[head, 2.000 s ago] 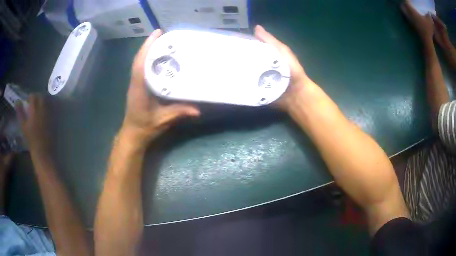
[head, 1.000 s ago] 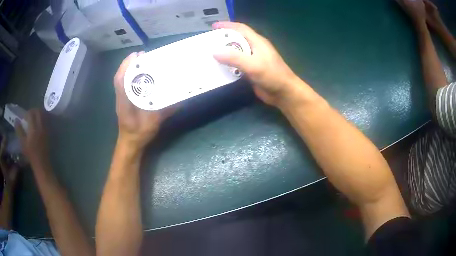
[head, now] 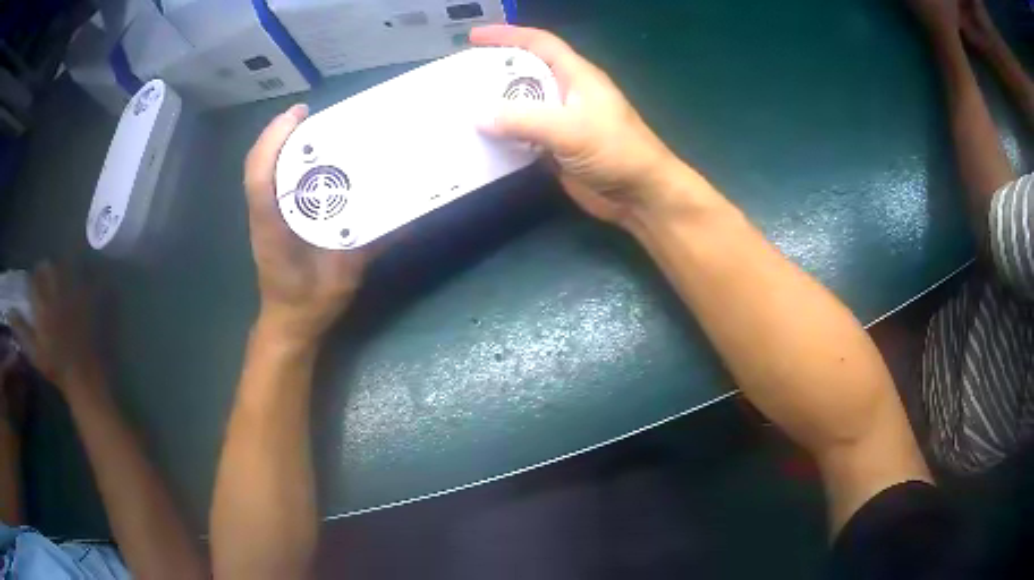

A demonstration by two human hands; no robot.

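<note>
A white oval appliance [head: 414,147] is held above the table, its flat face with round concentric grilles at both ends towards me. It is tilted, its right end higher. My left hand [head: 297,255] holds its left end, fingertips at the upper edge. My right hand [head: 590,136] holds its right end, the thumb lying on the face beside the right grille. The fingers behind the appliance are hidden.
A second white oval appliance [head: 127,164] lies on the dark-green table [head: 488,363] at left. White cartons with blue edges [head: 374,32] stand at the back. Another person's blurred hand [head: 62,329] is at far left; another person's forearm [head: 969,125] is at far right.
The appliance has moved left and tilted, right end up. My right hand has shifted its hold, its thumb now on the face. The neighbour's hand at left has moved.
</note>
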